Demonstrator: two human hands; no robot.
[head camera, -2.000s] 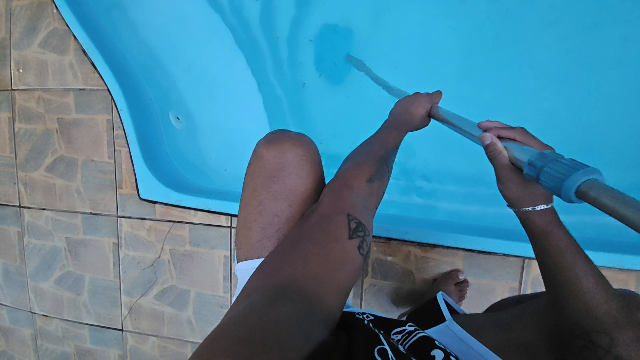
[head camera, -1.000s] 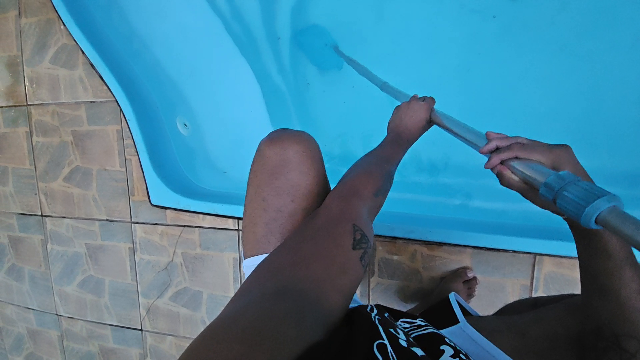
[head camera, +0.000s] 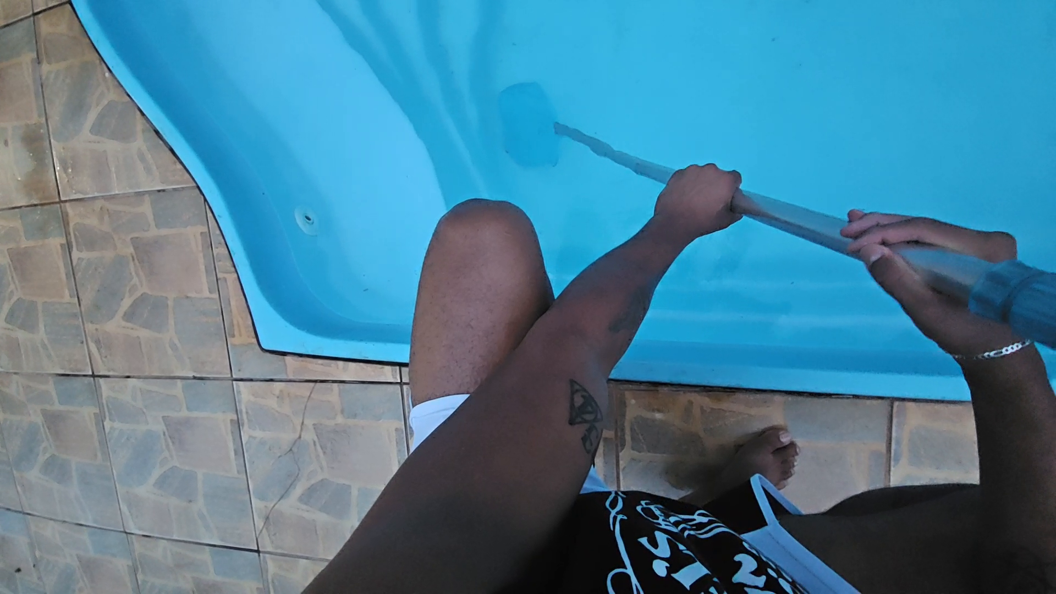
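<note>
A long metal telescopic pole (head camera: 796, 221) slants from the right edge down into the pool water. My left hand (head camera: 700, 200) is closed around its middle part. Farther up the pole, my right hand (head camera: 936, 276) cradles it with the fingers on the far side and the thumb on the near side, just below a blue locking collar (head camera: 1015, 299). Under water, the pole's far end meets a blurred darker blue oval patch (head camera: 529, 124); whether this is an attached head or a shadow I cannot tell.
The light blue pool's rim (head camera: 792, 378) runs across below the pole and curves up at left. A round fitting (head camera: 306, 219) sits in the pool wall. Stone-patterned tiles (head camera: 157, 289) border the pool. My knee (head camera: 487, 239) juts over the rim, and my bare foot (head camera: 767, 455) rests on the tiles.
The pole's underwater end and the dark patch moved up and left, then back down and right. My right hand has shifted its hold, and its fingers now look straighter than one second ago.
</note>
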